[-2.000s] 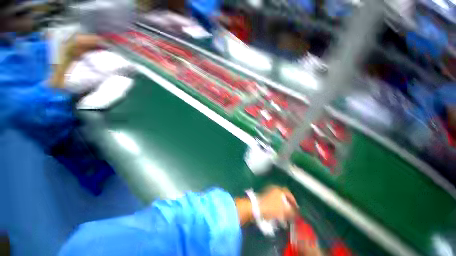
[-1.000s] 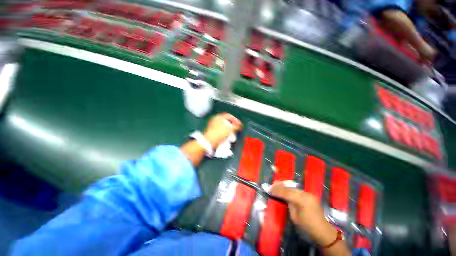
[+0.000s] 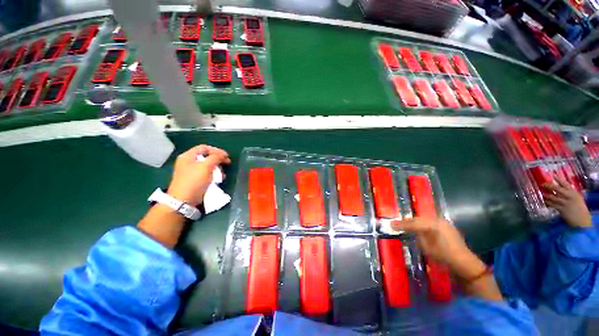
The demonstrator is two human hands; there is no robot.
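Observation:
A clear tray [image 3: 289, 231] lies before me with red phones [image 3: 263, 197] in two rows, plain backs up. The middle pocket of the near row holds no phone. My left hand [image 3: 195, 176] is left of the tray, its fingers closed on a crumpled white wipe [image 3: 215, 197]. My right hand [image 3: 443, 244] reaches over the tray's right part, fingertips at the lower end of a far-row phone [image 3: 383, 191]. A small white piece [image 3: 390, 227] shows at these fingertips; whether they grip it is unclear. The hand partly covers the rightmost phones.
A white bottle [image 3: 146, 139] with a metal top stands by a grey post [image 3: 161, 65] at the pale rail [image 3: 276, 123]. Beyond it, the green conveyor [image 3: 315, 65] carries trays of red phones. At right, another person's hand [image 3: 568, 202] touches stacked trays [image 3: 525, 172].
The view has swung right and steadied, bringing the whole tray and the neighbour's stack into sight. My right hand has moved rightward across the tray. My left hand still holds the wipe.

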